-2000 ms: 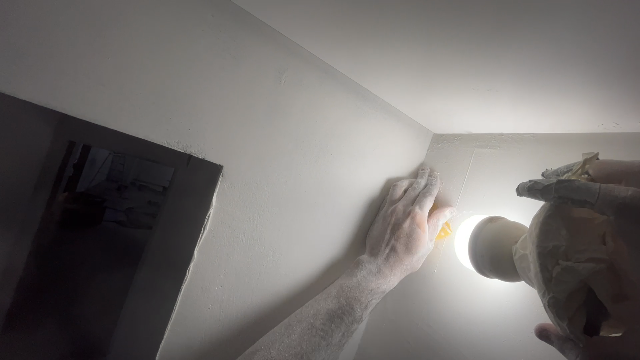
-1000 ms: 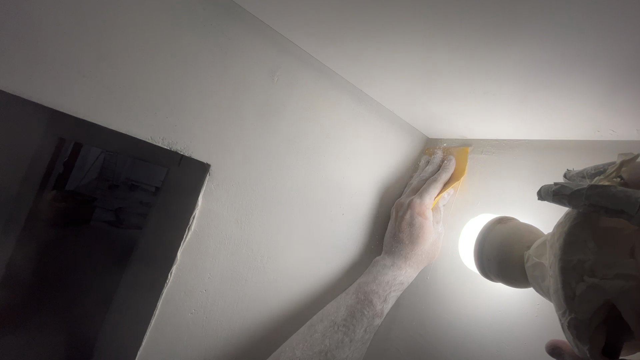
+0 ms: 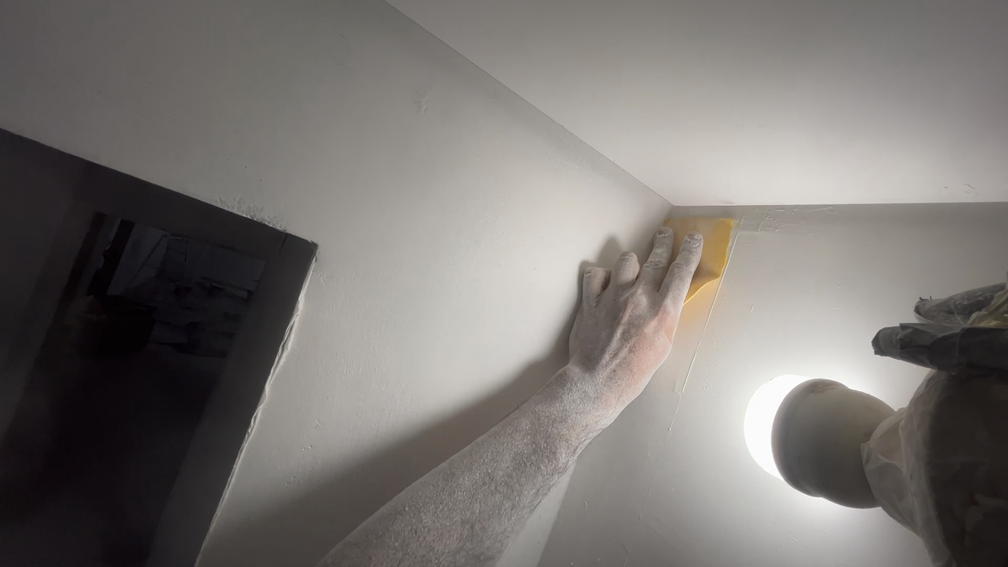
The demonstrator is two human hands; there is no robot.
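Observation:
My left hand [image 3: 626,327], coated in pale dust, reaches up into the corner where two walls meet the ceiling. It holds a yellow sheet, apparently sandpaper [image 3: 713,248], against the wall, with the index and middle fingers over its left part. The other fingers are bent beside the left wall, and the thumb is hidden. A lit bulb [image 3: 762,429] in a round holder [image 3: 827,441] glows below and to the right of the hand. Behind the holder is a body wrapped in crumpled covering [image 3: 937,457]. My right hand cannot be made out.
The ceiling [image 3: 748,94] meets the left wall [image 3: 441,236] and the far wall [image 3: 835,299] just above my left hand. At the left is a dark opening or panel [image 3: 157,378] with a rough plaster edge [image 3: 272,378]. Dark, wrapped finger-like pieces [image 3: 937,346] jut out above the lamp body.
Two seconds ago the yellow sheet was mostly hidden by my left hand; the hand has risen toward the ceiling corner and more of the sheet shows. A fingertip below the lamp body has left view.

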